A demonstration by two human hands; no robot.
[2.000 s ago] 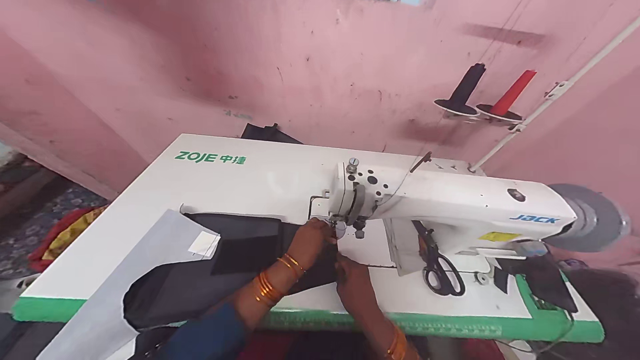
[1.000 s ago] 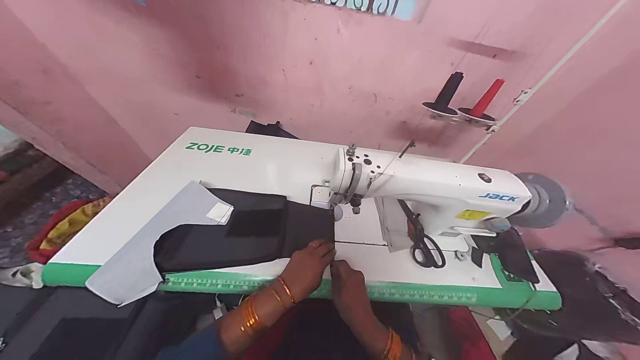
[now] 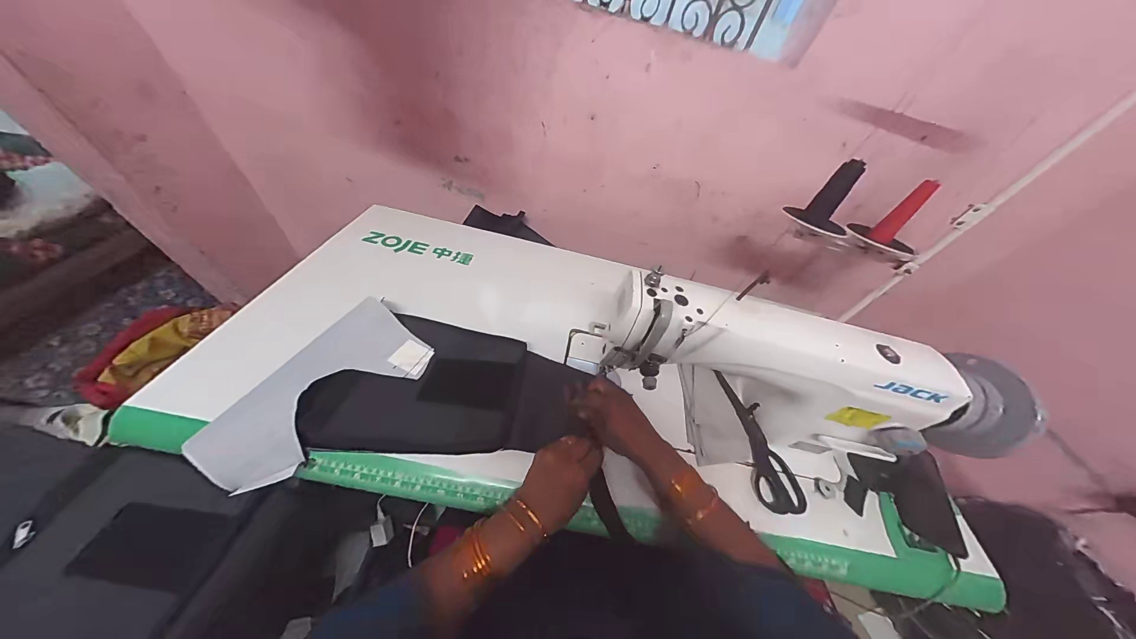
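A dark fabric piece [image 3: 417, 413] lies flat on the sewing table [image 3: 524, 284], its right end beside the needle area of the white sewing machine [image 3: 790, 342]. At that end my right hand [image 3: 617, 417] pinches the fabric edge just in front of the presser foot, which is partly hidden. My left hand [image 3: 564, 475] is closed on the near corner of the same fabric, close to my right fingers. A dark strip [image 3: 608, 506] hangs below my hands over the table's front edge. A pale grey curved piece [image 3: 284, 399] with a small white label lies at the fabric's left end.
Black-handled scissors [image 3: 772, 470] lie right of my hands, below the machine arm. Black [image 3: 830, 200] and red [image 3: 905, 213] thread cones stand by the pink wall. More dark fabric [image 3: 133, 532] is at lower left. A ruler strip [image 3: 399, 479] runs along the green front edge.
My right hand has moved up from the table's front edge to the fabric beside the needle area. The dark strip now shows below my hands.
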